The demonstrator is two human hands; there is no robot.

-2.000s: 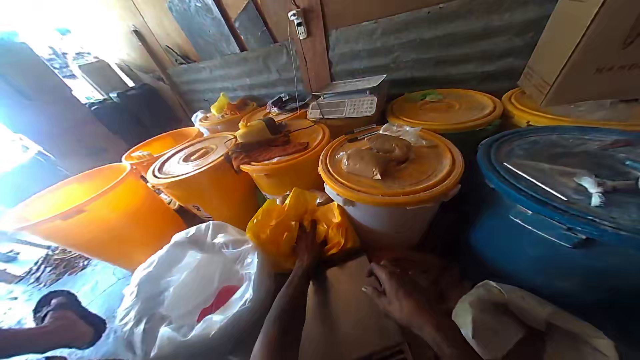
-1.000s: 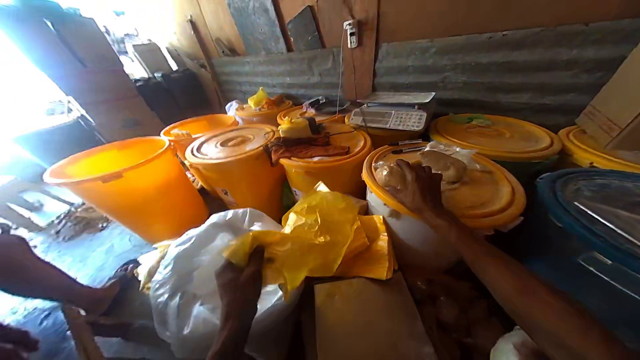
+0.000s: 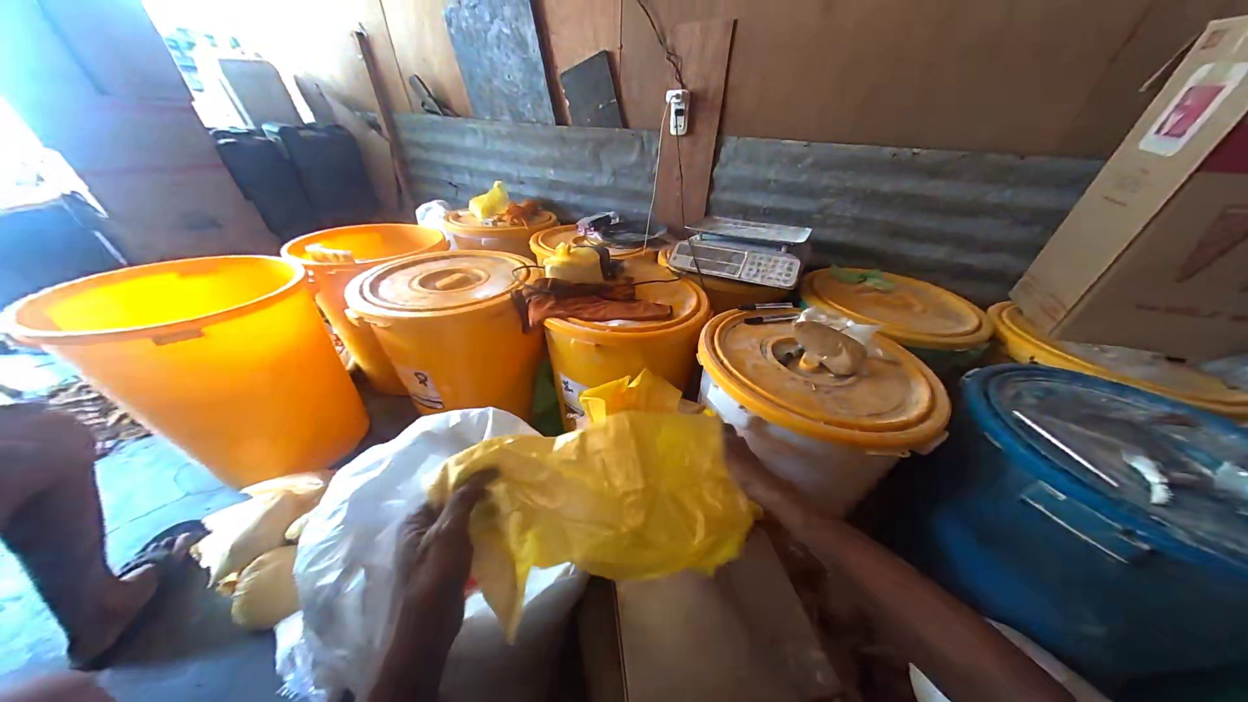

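A thin yellow plastic bag (image 3: 624, 492) spans the space between my two hands. My left hand (image 3: 444, 546) grips its left end, thumb and fingers on the film. My right hand (image 3: 756, 478) is at its right end, with the fingers mostly hidden behind the plastic. Beneath the bag lies a cardboard box (image 3: 717, 634), and a white plastic sack (image 3: 370, 517) stands beside my left hand. A filled clear bag (image 3: 829, 349) rests on the orange lid (image 3: 887, 395) of a white bucket, beyond my right hand.
Open orange tubs (image 3: 224, 380) and lidded buckets (image 3: 453, 341) stand beyond. A digital scale (image 3: 736, 261) sits at the back; a blue drum (image 3: 1063, 556) is at right. Tied bags (image 3: 268, 585) lie on the floor near another person's leg (image 3: 63, 526). A carton (image 3: 1141, 214) leans at far right.
My right hand has left the filled bag on the bucket lid and come to the yellow bag, which is now spread between both hands. Tied bags now show on the floor at left.
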